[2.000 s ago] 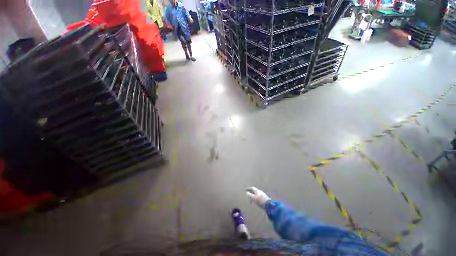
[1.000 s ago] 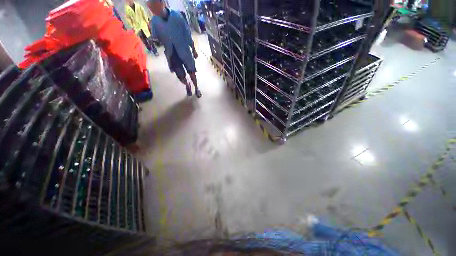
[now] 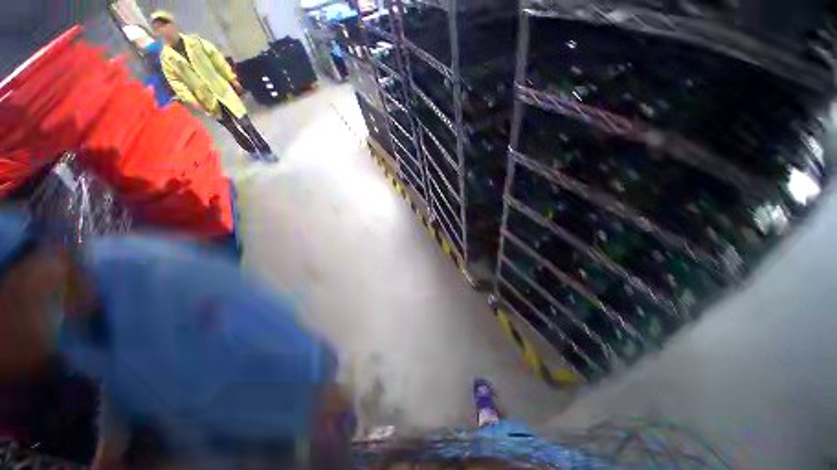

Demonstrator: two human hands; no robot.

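Note:
Neither of my hands can be seen; only a strip of my blue clothing [image 3: 514, 444] and one purple shoe [image 3: 485, 400] show at the bottom. Nearest in front on the right stands a tall wire rack [image 3: 510, 184] with dark shelves full of boards or parts, too blurred to tell. On the left, red-orange foam sheets [image 3: 147, 138] are piled high, with shiny clear film [image 3: 87, 207] below them.
A person in blue [image 3: 211, 349], blurred, is very close at the lower left. A person in yellow [image 3: 204, 78] stands farther up the aisle. Black crates [image 3: 275, 72] are at the back. Yellow-black tape [image 3: 514, 340] runs along the rack's foot.
The rack and foam pile are nearer and larger. The person in blue has come from the aisle to close on my left. The shelved stack at left and my right sleeve are no longer distinct.

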